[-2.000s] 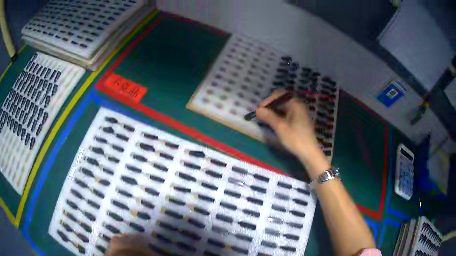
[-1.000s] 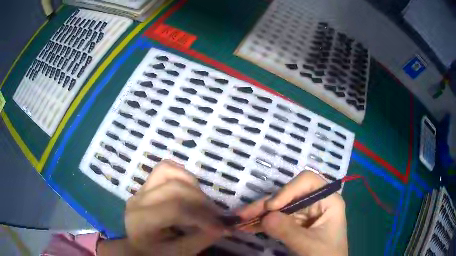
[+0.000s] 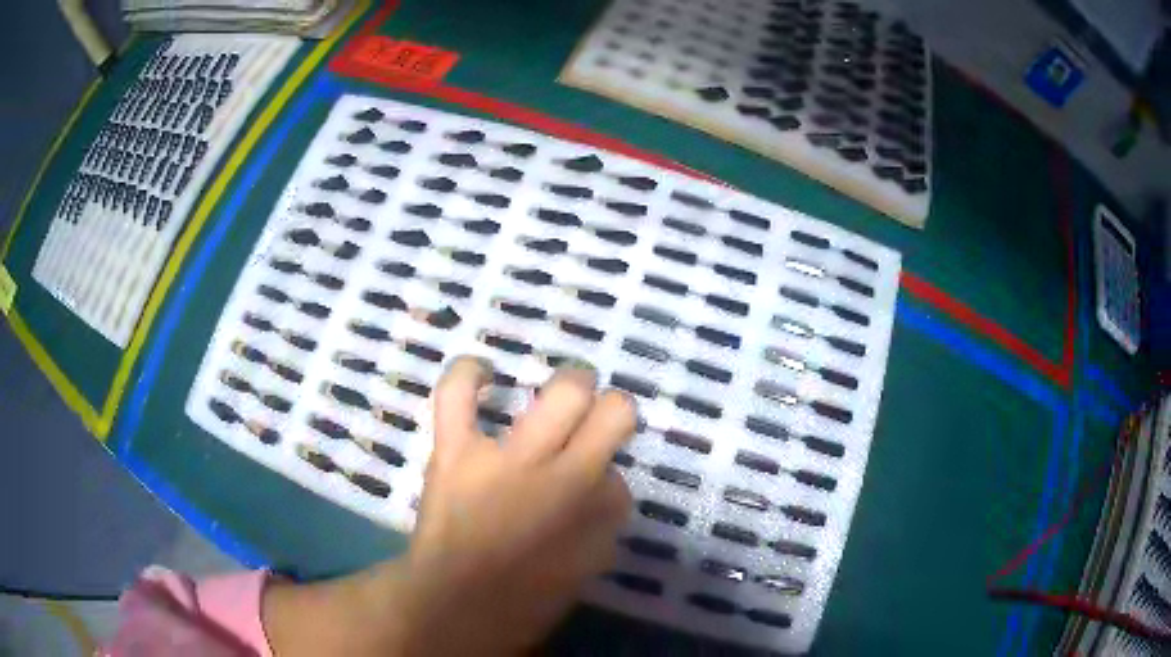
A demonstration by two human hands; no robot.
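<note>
The main white foam tray [image 3: 700, 443] lies in the centre with rows of small dark parts; some look shiny silver, some have tan ends. My left hand [image 3: 520, 481] is over its lower middle, palm down, fingertips at the parts. Its thumb and fingers are apart and no held part shows; the palm hides some slots. My right hand is out of the picture. A dark, thin probe-like stick [image 3: 1072, 603] with a red wire shows at the lower right edge.
A part-filled white tray [image 3: 84, 285] lies inside yellow tape at left. Another tray [image 3: 642, 64] is inside red tape at the upper right. A red label [image 3: 396, 58], stacked trays [image 3: 244, 16], right-edge trays [image 3: 1111, 546] and a calculator-like device [image 3: 1117, 280] surround them.
My hands were together below the tray with the probe in my right hand. My left hand has moved up onto the tray and opened. My right hand has left the picture.
</note>
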